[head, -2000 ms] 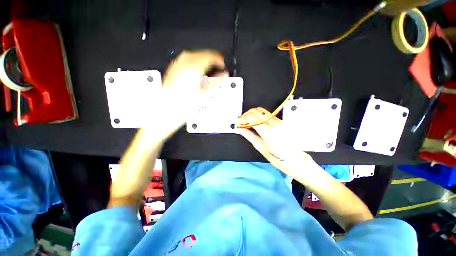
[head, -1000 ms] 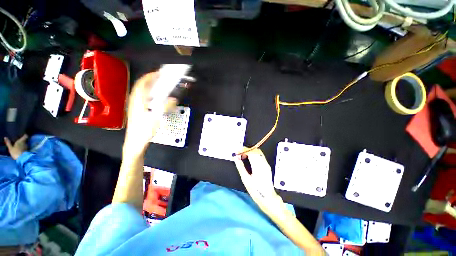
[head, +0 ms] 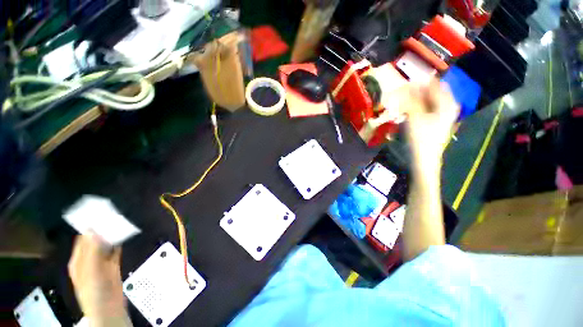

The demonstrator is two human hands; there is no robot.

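Observation:
My left hand (head: 96, 278), blurred at the lower left, holds up a flat white piece (head: 102, 220); I cannot tell whether it is a label or a box. Below it to the right, a white box (head: 150, 297) lies with feet and vent holes up, the end of a yellow-orange cable (head: 181, 233) at one corner. Two more white boxes (head: 257, 221) (head: 310, 168) lie in a diagonal row, and another box (head: 38, 311) is cut off at the lower left. My right hand (head: 435, 105) is blurred at the red tape dispenser (head: 353, 96); its fingers' contents are unclear.
A masking tape roll (head: 265, 96), a mouse (head: 307, 84) on a red pad and a pen (head: 335, 120) lie at the back. White cables (head: 121, 96) are upper left. A tray below the bench edge holds boxes and blue plastic (head: 355, 207).
The view has swung to the right. My right hand has left the cable end at the box corner and moved far right to the red dispenser. My left hand still holds the white piece.

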